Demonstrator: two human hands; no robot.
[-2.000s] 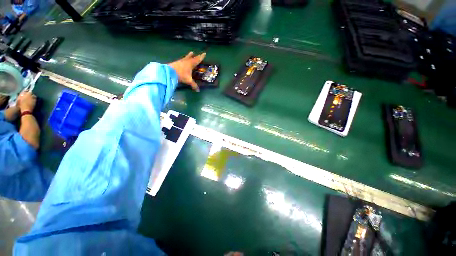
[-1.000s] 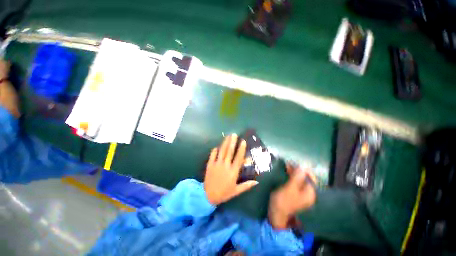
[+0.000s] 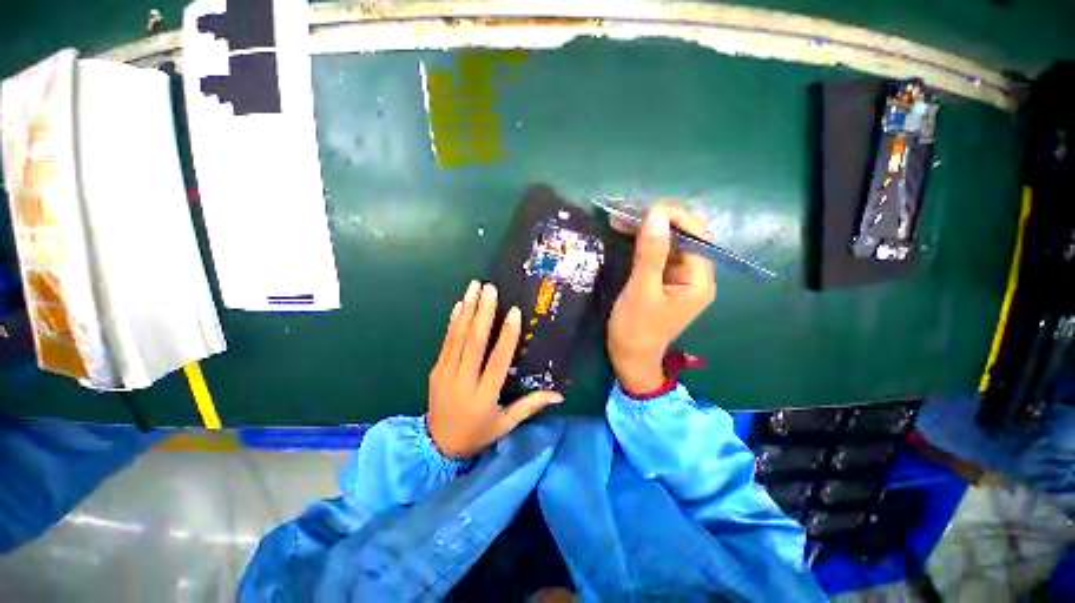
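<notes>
An opened phone assembly [image 3: 546, 300] lies tilted on a black foam pad [image 3: 515, 243] in front of me, its silver and blue board at the far end and an orange strip on its middle. My left hand [image 3: 476, 379] rests on the phone's lower left side with fingers spread. My right hand [image 3: 665, 289] holds thin metal tweezers [image 3: 721, 253] just right of the phone, tips pointing left near the board's far end. A white release liner sheet [image 3: 262, 194] with black die-cut stickers [image 3: 244, 85] lies to the left. Yellow tape pieces [image 3: 467, 108] lie beyond the phone.
Another open phone [image 3: 898, 177] lies on a black pad [image 3: 843, 183] at right. A thick stack of liner sheets [image 3: 142, 224] stands far left. A pale strip [image 3: 495, 28] crosses the far side. Black trays [image 3: 832, 465] sit beside my lap, and dark trays [image 3: 1049, 259] line the right edge.
The reaching left hand has come back from the belt to the bench. The phone and pad now lie before me under it. The right hand came into view and now clearly holds tweezers.
</notes>
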